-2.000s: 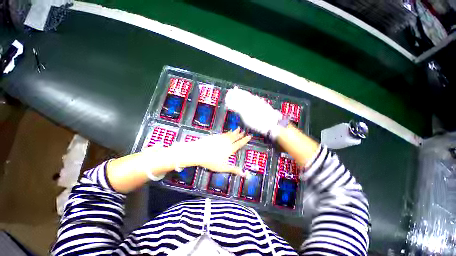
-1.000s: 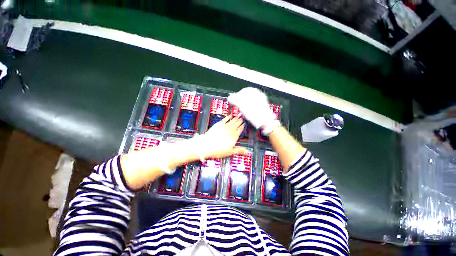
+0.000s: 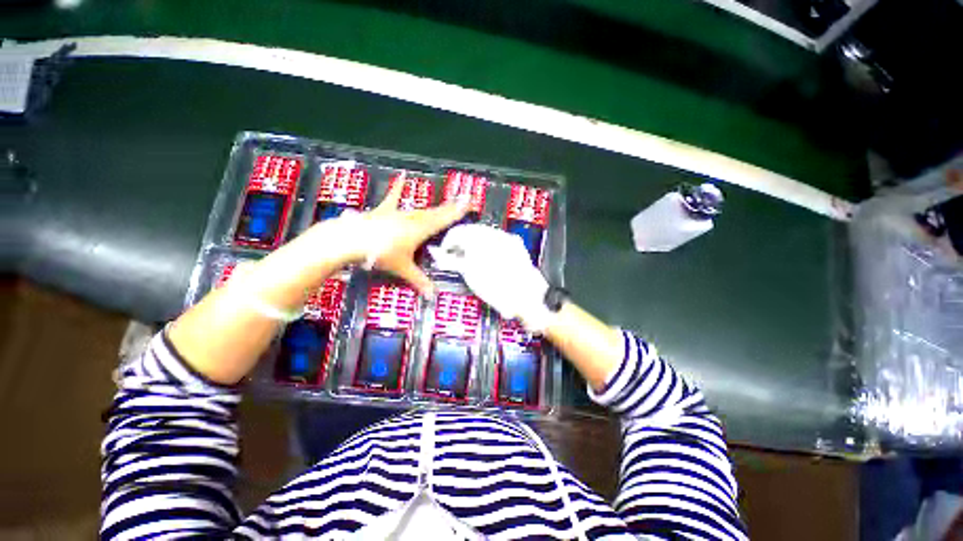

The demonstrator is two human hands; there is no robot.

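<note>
A clear plastic tray (image 3: 227,201) holds red keypad phones in two rows of pockets. My left hand (image 3: 396,235) looks bare and lies over the far row, fingers spread, above the third and fourth phones. My right hand (image 3: 488,266), in a white glove, is just right of it, over the fourth far-row phone (image 3: 465,190), with its fingers bent together. A small white bit shows at its fingertips; I cannot tell whether it is cloth, film or glove. Near-row phones (image 3: 382,357) show dark blue screens.
A white bottle with a silvery top (image 3: 674,220) is right of the tray. Shiny clear trays (image 3: 917,349) are stacked at the far right. A white rail (image 3: 444,100) runs behind, beside the green belt (image 3: 507,53). A pale item (image 3: 15,79) is at the upper left.
The view has shifted, so the tray appears further left. My left fingers have spread wider over the far row. My right hand has moved nearer to me, from the far edge to the middle of the tray.
</note>
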